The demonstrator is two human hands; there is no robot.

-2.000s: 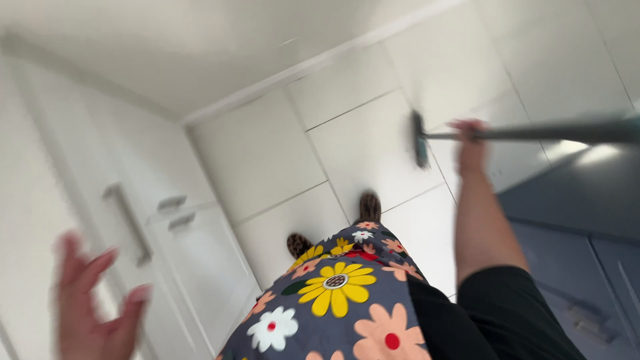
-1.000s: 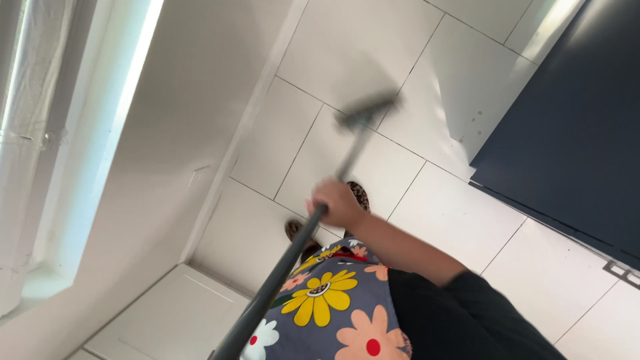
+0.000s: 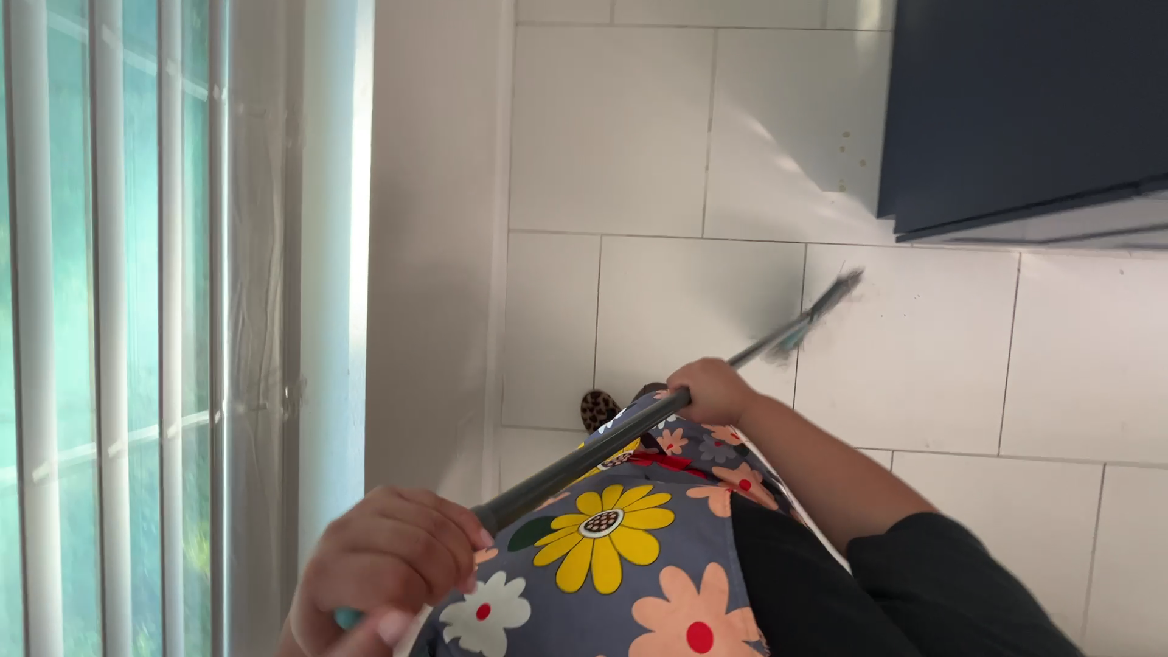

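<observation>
My left hand (image 3: pixel 388 561) is wrapped around the upper end of a grey broom handle (image 3: pixel 584 461), whose teal tip shows under the fingers. Farther down, near the apron, my right hand (image 3: pixel 716 392) grips the same handle. The broom head (image 3: pixel 812 315), with dark bristles and some teal, is blurred over the white floor tiles (image 3: pixel 903 365), to the right of my feet. Beneath the handle spreads a grey floral apron (image 3: pixel 584 538).
A window with white bars (image 3: pixel 109 319) and its sill (image 3: pixel 333 274) run along the left, beside a pale wall (image 3: pixel 433 228). A dark blue cabinet (image 3: pixel 1022 109) stands at upper right. One leopard-print shoe (image 3: pixel 599 411) shows; small specks lie on the tiles.
My left hand, empty and apart from the broom two seconds ago, now holds the handle's upper end. The broom head has moved across the floor. The view has turned greatly.
</observation>
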